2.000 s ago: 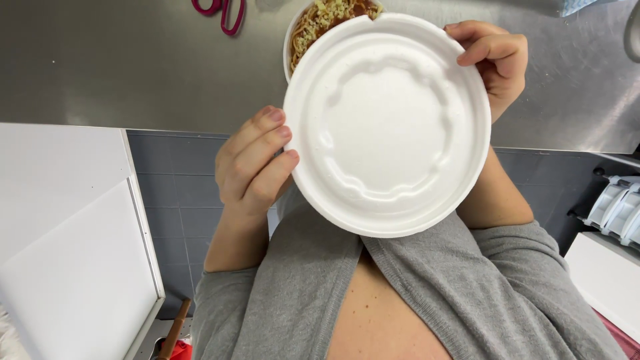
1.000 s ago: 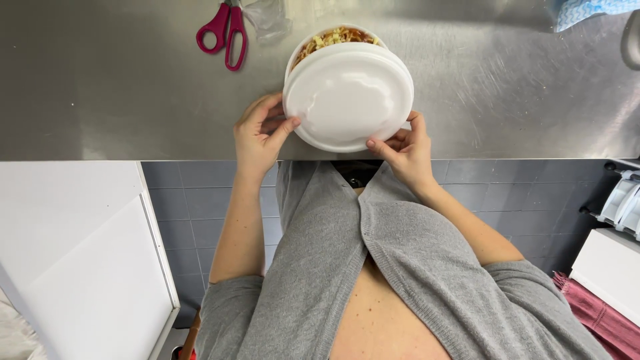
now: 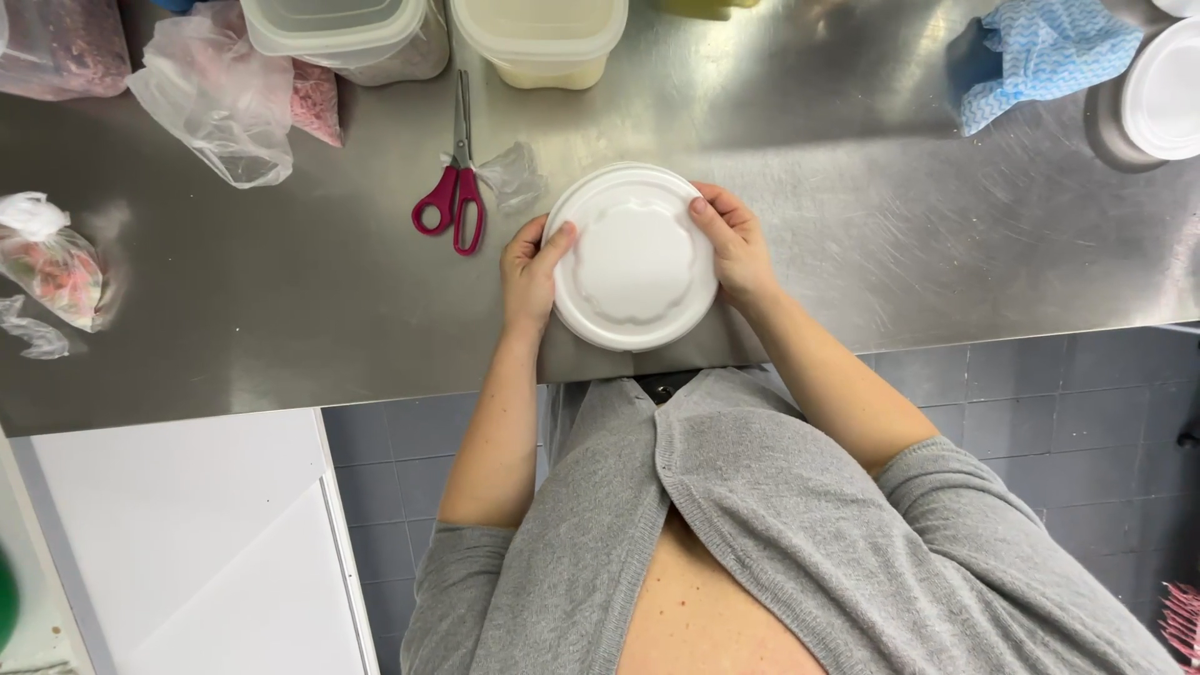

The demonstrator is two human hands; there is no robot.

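Note:
A round white lid point(image 3: 635, 258) lies over the bowl near the front edge of the steel worktop point(image 3: 937, 234); the food inside is hidden. My left hand point(image 3: 532, 277) grips the rim on the left side, thumb on top. On the opposite side my right hand point(image 3: 736, 246) holds the rim, with its thumb on the upper right edge and the fingers around the side. Scissors with dark pink handles point(image 3: 459, 187) lie just left of the bowl, beside a crumpled piece of clear plastic point(image 3: 513, 178).
Two translucent tubs point(image 3: 342, 33) point(image 3: 542, 37) stand at the back. Plastic bags with pink food point(image 3: 220, 89) point(image 3: 56, 267) lie to the left. A blue and white cloth point(image 3: 1050, 56) and a white round lid or container point(image 3: 1167, 89) are at the back right.
The lid was held up tilted two seconds ago, then partly over the bowl with food showing. Now it covers the bowl, and my hands have moved to its sides. The view takes in more of the worktop.

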